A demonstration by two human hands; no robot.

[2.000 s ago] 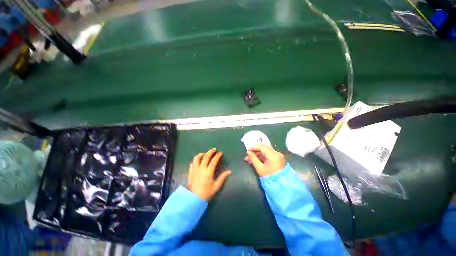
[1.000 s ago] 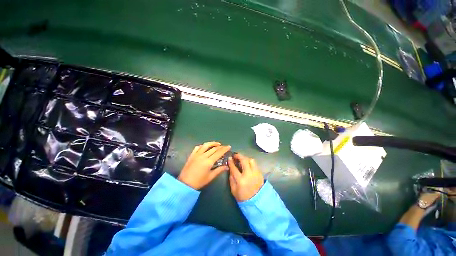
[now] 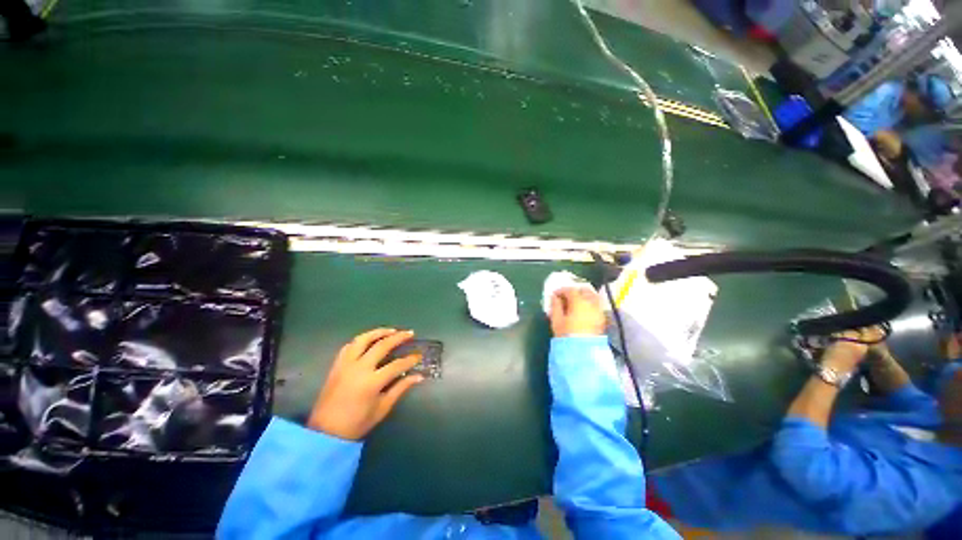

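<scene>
A small black housing (image 3: pixel 428 359) lies flat on the green worktop, left of centre. My left hand (image 3: pixel 364 382) rests at its left side with the fingertips on it, holding it against the worktop. My right hand (image 3: pixel 579 312) is at the right white parts bag (image 3: pixel 556 285), fingers pinched together over its opening; whether a small part is between the fingertips cannot be seen. The left white parts bag (image 3: pixel 491 299) lies between my two hands, untouched.
A black compartment tray (image 3: pixel 158 343) is at left. Beyond the pale edge rail (image 3: pixel 422 244), a black housing (image 3: pixel 535 205) lies on the green belt. At right are a white carton (image 3: pixel 670 306), a thin black cable (image 3: pixel 629 369), a thick black hose (image 3: pixel 781 264) and another person's hands (image 3: pixel 847 353).
My right hand has left the housing and moved right to the right parts bag. My left hand stays on the housing. The camera view has shifted, showing more of the person at right.
</scene>
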